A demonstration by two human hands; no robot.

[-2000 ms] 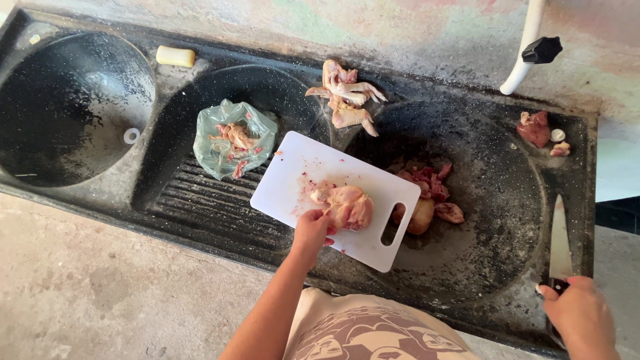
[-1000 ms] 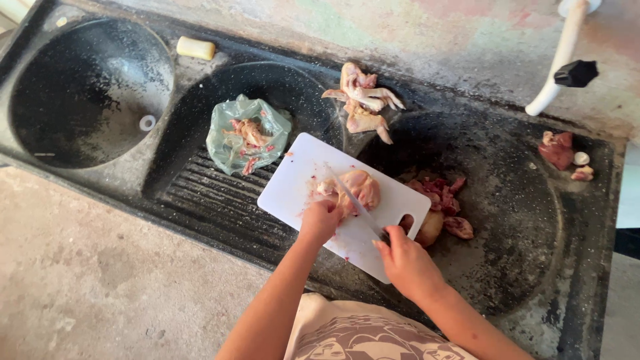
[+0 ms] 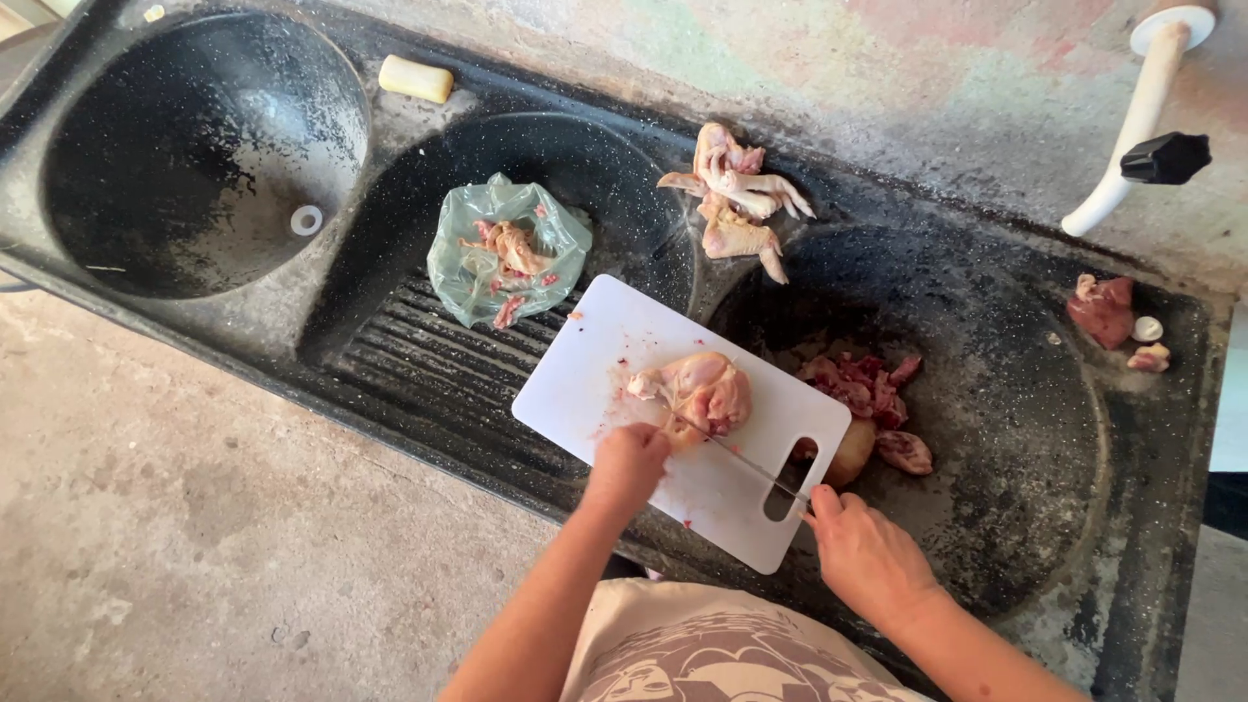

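A piece of raw chicken, likely a leg and thigh, [image 3: 710, 390] lies on a white plastic cutting board [image 3: 575, 375] laid over the sink. My left hand [image 3: 632, 463] pinches the near edge of the chicken; its fingertips are partly hidden. At the board's handle end, my right hand [image 3: 868, 546] is closed round the handle of a kitchen knife [image 3: 746, 460]. The blade points left, its tip part at the near side of the chicken. Behind the board, a pale green plastic bag [image 3: 458, 249] lies open with skin and scraps inside.
Chicken feet and wing pieces [image 3: 736, 195] rest on the ledge between basins. Dark red meat pieces [image 3: 868, 385] lie in the right basin [image 3: 1014, 419]. An organ piece [image 3: 1102, 310] sits at the right corner, near a wall tap [image 3: 1136, 127]. A soap bar [image 3: 416, 79] is on the back ledge.
My right hand took the knife from the sink's right edge and brought it over the board to the chicken. My left hand has stayed at the chicken. The blade now lies lower across it.
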